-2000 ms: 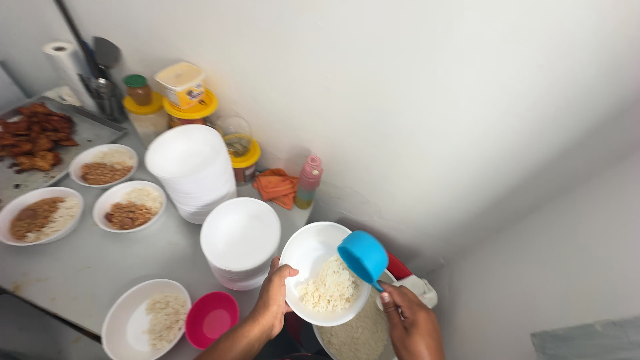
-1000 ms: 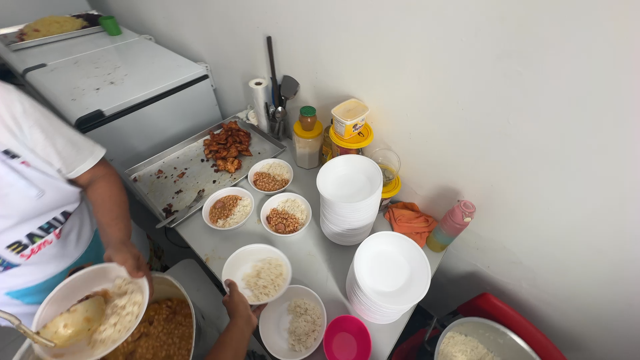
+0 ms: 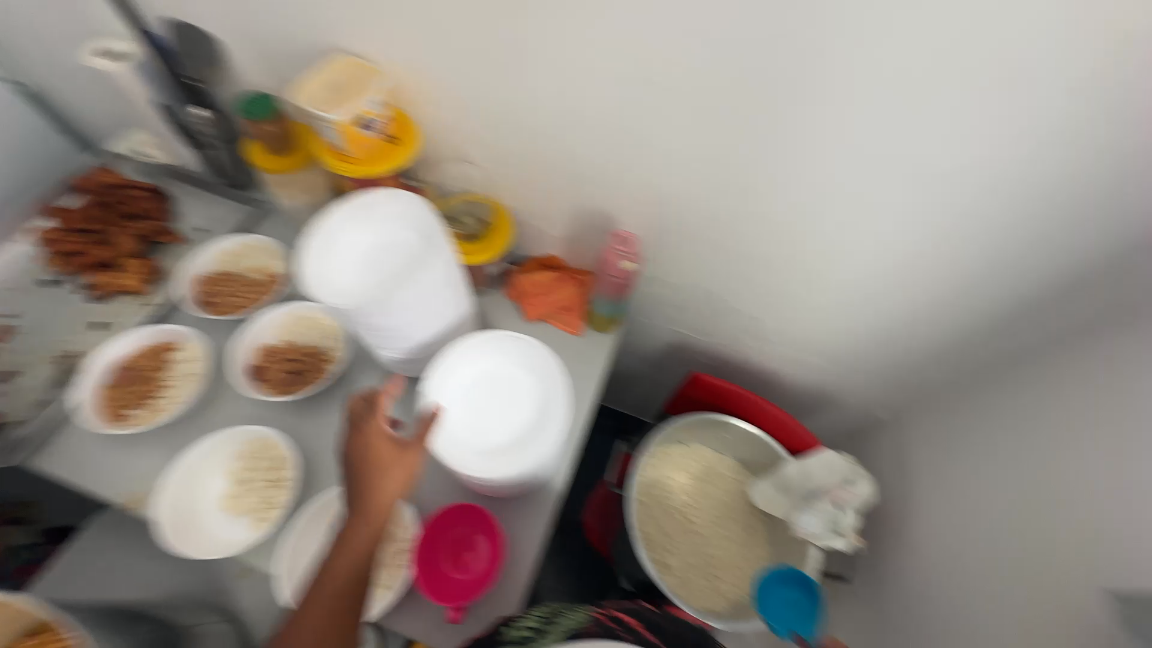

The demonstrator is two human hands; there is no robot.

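My left hand (image 3: 385, 450), fingers apart, reaches over the table to the left edge of a shorter stack of white bowls (image 3: 497, 405); whether it touches the rim is blurred. Under that forearm lies a white bowl with rice (image 3: 396, 558). My right hand (image 3: 830, 642), barely in view at the bottom edge, holds a blue scoop (image 3: 789, 601) at the rim of a large metal pot of rice (image 3: 697, 531). A pink cup (image 3: 460, 553) stands by the table edge. Another white bowl with rice (image 3: 261, 481) sits to the left.
Several bowls of rice and beans (image 3: 292, 364) stand left of a taller bowl stack (image 3: 387, 270). Beyond are a tray with browned meat (image 3: 108, 234), yellow-lidded containers (image 3: 486, 229), an orange cloth (image 3: 551, 292) and a bottle (image 3: 616, 279). The pot rests by a red chair (image 3: 742, 409).
The view has swung right, toward the pot. My left hand has gone from a bowl with rice to the shorter bowl stack. The co-worker seen a second ago is out of view.
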